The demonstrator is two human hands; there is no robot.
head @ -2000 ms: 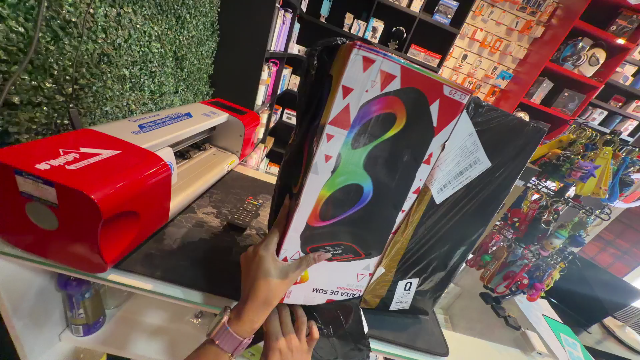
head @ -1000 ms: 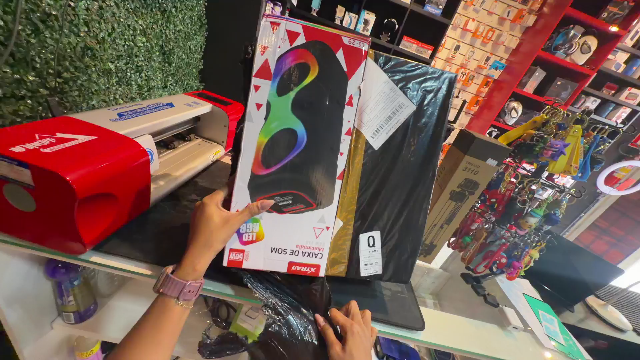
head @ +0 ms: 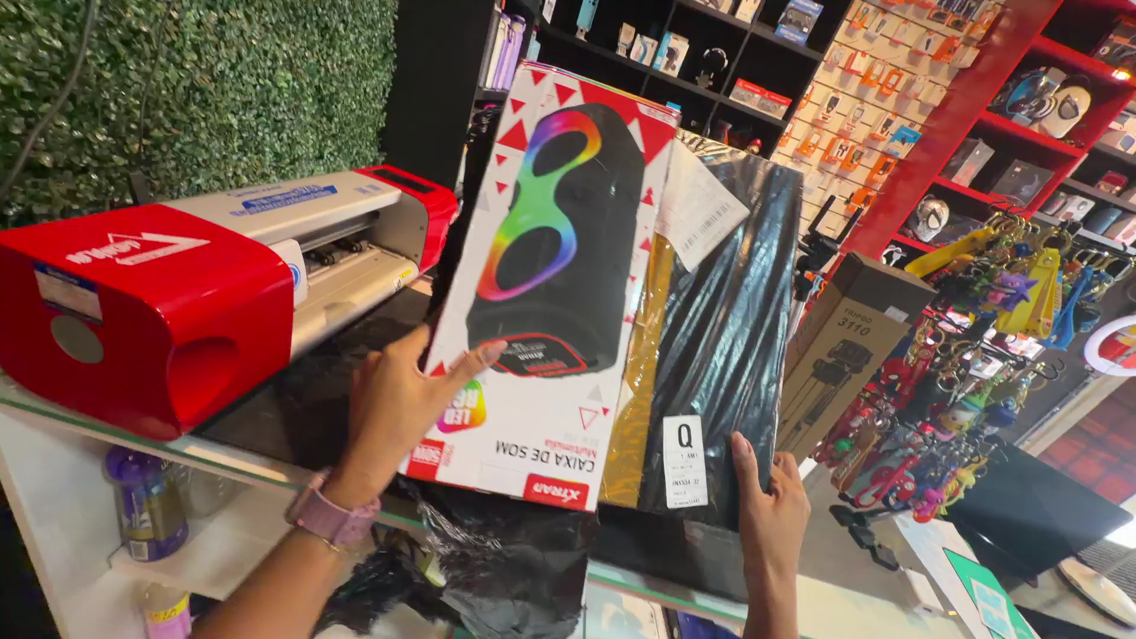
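A printed speaker box [head: 612,417], white and red with a picture of a black speaker with rainbow rings, is tilted above the counter. My left hand [head: 399,399] grips its lower left edge, thumb across the front; a pink watch band is on that wrist. Behind and to the right leans a package in black plastic [head: 728,328] with brown tape and paper labels. My right hand [head: 770,497] holds that package at its lower right edge, fingers partly hidden. Torn black plastic [head: 506,550] hangs below the speaker box.
A red and silver cutting plotter [head: 231,275] occupies the counter's left side. A tripod box [head: 843,346] stands right of the package, near hanging keychains [head: 967,399]. The counter's glass edge [head: 666,590] runs below; bottles stand on the shelf underneath.
My right hand has moved from the loose black plastic below the speaker box to the wrapped package's right edge. My left hand still holds the speaker box.
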